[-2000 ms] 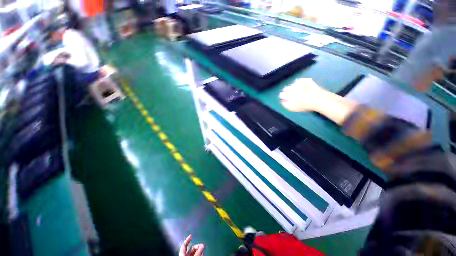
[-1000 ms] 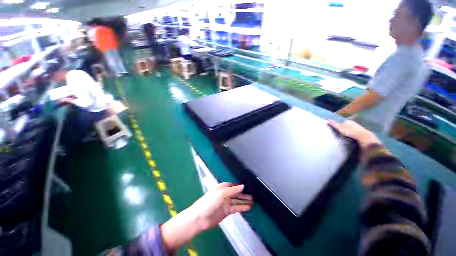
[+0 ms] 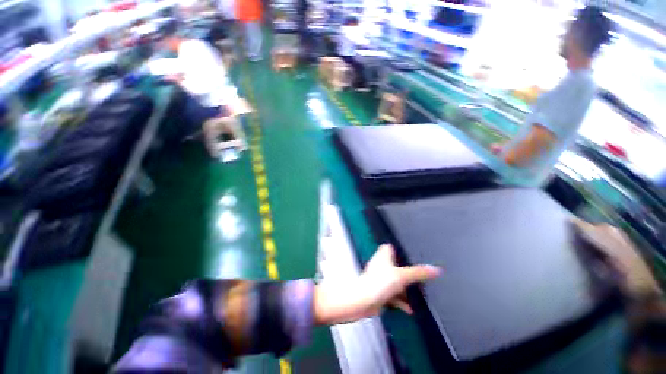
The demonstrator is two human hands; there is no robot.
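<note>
A near laptop [image 3: 496, 270] with a plain grey lid lies closed on a black mat [image 3: 431, 329] that is slightly larger than it. A second grey laptop [image 3: 416, 148] lies on another black mat just beyond. My left hand [image 3: 372, 288] is at the near laptop's left edge, fingers apart, one finger reaching over the lid's edge; whether it touches is unclear. My right hand [image 3: 617, 259], blurred, is on the right edge of the near laptop and mat, its fingertips partly hidden in dark blur.
The green bench [image 3: 350, 193] has a pale side [image 3: 358, 336] at its left. A person [image 3: 548, 128] stands across the bench at the right. A white-clad person [image 3: 208, 77] sits left, near a stool [image 3: 225, 137]. Yellow-black tape [image 3: 264, 212] runs along the green floor. Black slabs lie on the left bench.
The view has turned, shifting the laptops right and closer. My left hand has moved from beside the mat to over the near laptop's left edge. My right hand stays at its right side.
</note>
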